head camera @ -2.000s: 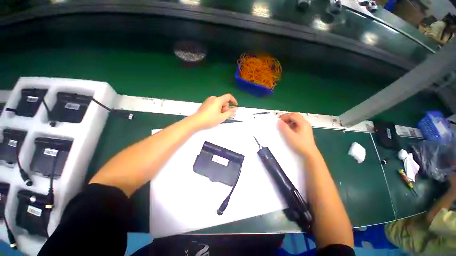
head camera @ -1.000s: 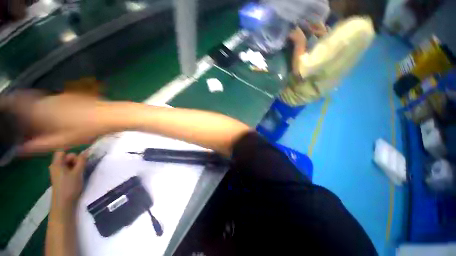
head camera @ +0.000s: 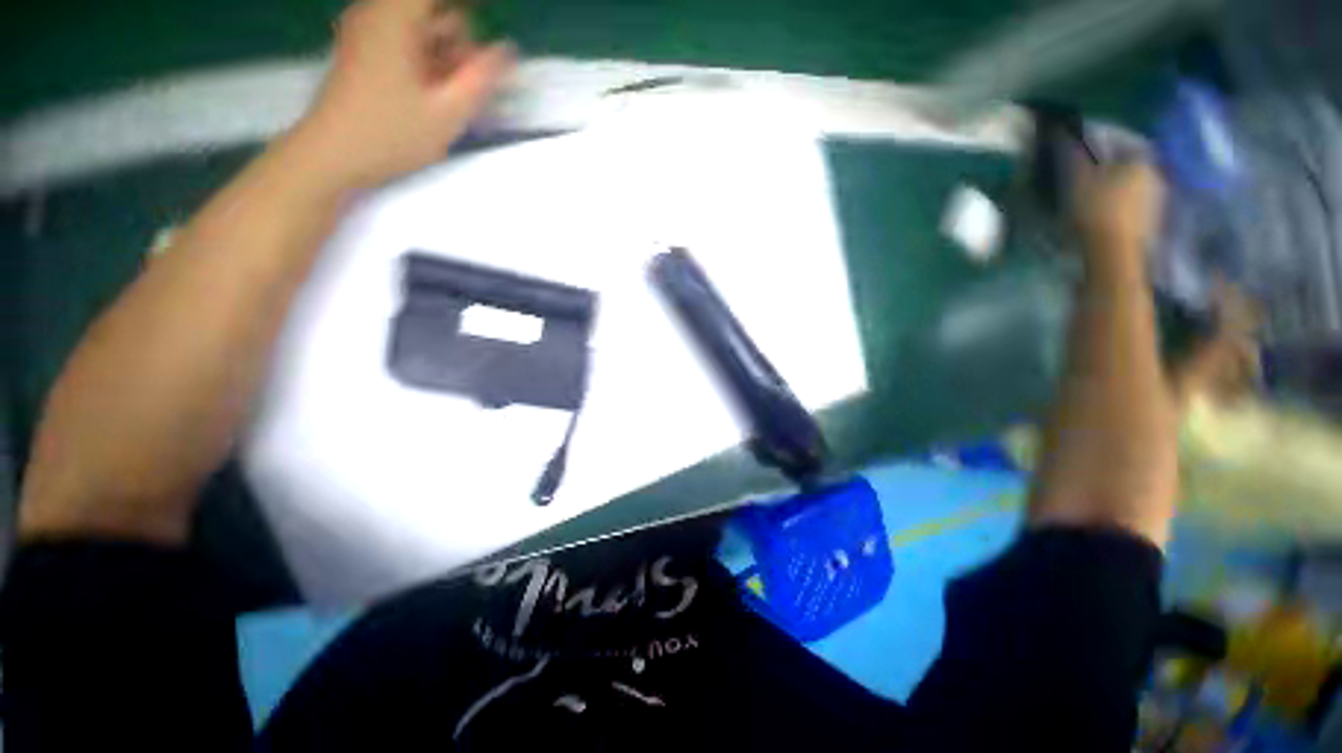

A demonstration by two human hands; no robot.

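Note:
A flat black electronic unit (head camera: 493,331) with a white label lies on the white sheet (head camera: 442,471), its short cable tail pointing toward me. A thick black electric screwdriver (head camera: 736,353) lies on the sheet to its right, its rear end past the sheet's edge. My left hand (head camera: 405,88) is beyond the sheet's far left part with fingers curled; blur hides whether it holds anything small. My right hand (head camera: 1116,191) is stretched far right, blurred, at a dark object (head camera: 1054,155); whether it grips this is unclear.
A white wad (head camera: 973,222) lies on the green bench between the sheet and my right hand. A pale rail (head camera: 736,91) runs along the bench's far side. A blue stool (head camera: 824,556) stands below the near edge. A blurred person's hand (head camera: 1229,346) shows at right.
The view has swung back from the right toward the sheet. My right arm, which crossed over to the left a second ago, now reaches far right. The unit and screwdriver still lie on the sheet.

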